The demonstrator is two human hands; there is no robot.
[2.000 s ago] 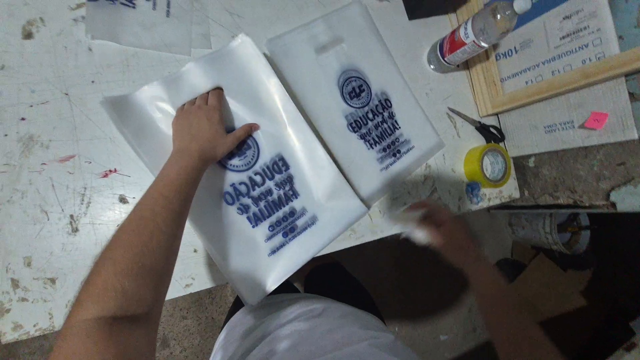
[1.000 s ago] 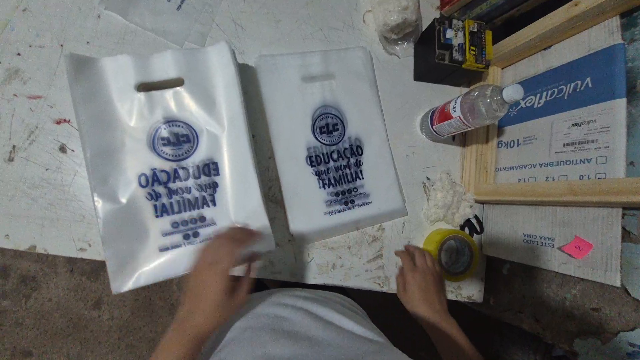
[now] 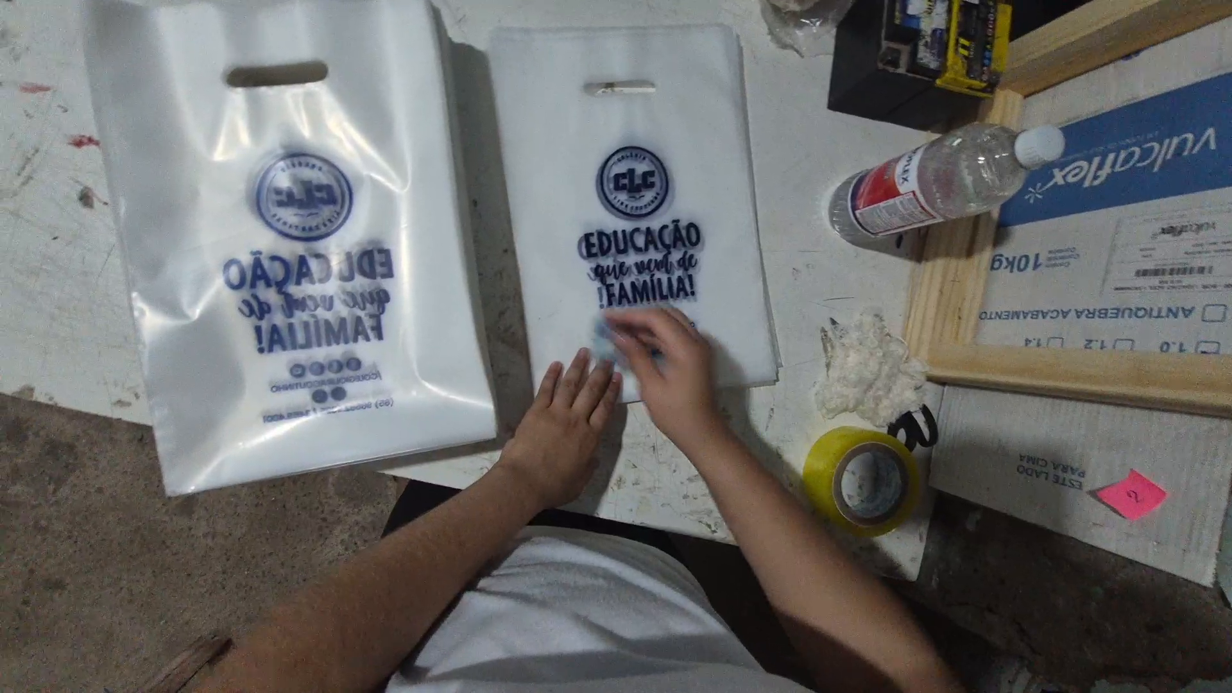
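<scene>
A stack of frosted plastic bags (image 3: 539, 192) with dark blue print and a punched handle slot lies in front of me. My left hand (image 3: 568, 433) rests with fingers spread on its lower edge. Just right of it, my right hand (image 3: 669, 366) pinches something small and bluish, perhaps a wad of cloth or cotton, against the lower print; the fingers mostly hide it. Another stack of glossy white plastic bags (image 3: 423, 250), its print showing mirrored, lies to the left, apart from both hands.
At right are a yellow tape roll (image 3: 861, 481), a cotton wad (image 3: 869, 371) over scissors, largely covered, a clear bottle (image 3: 948, 183) lying tilted, a black battery-like box (image 3: 885, 58), a wooden frame (image 3: 1068, 375) and printed cardboard (image 3: 972, 452). The table's front edge runs close to my body.
My left hand has left the glossy stack and come onto the frosted stack. My right hand has moved from beside the tape roll to that stack's print. The cotton wad by the tape was not there at first.
</scene>
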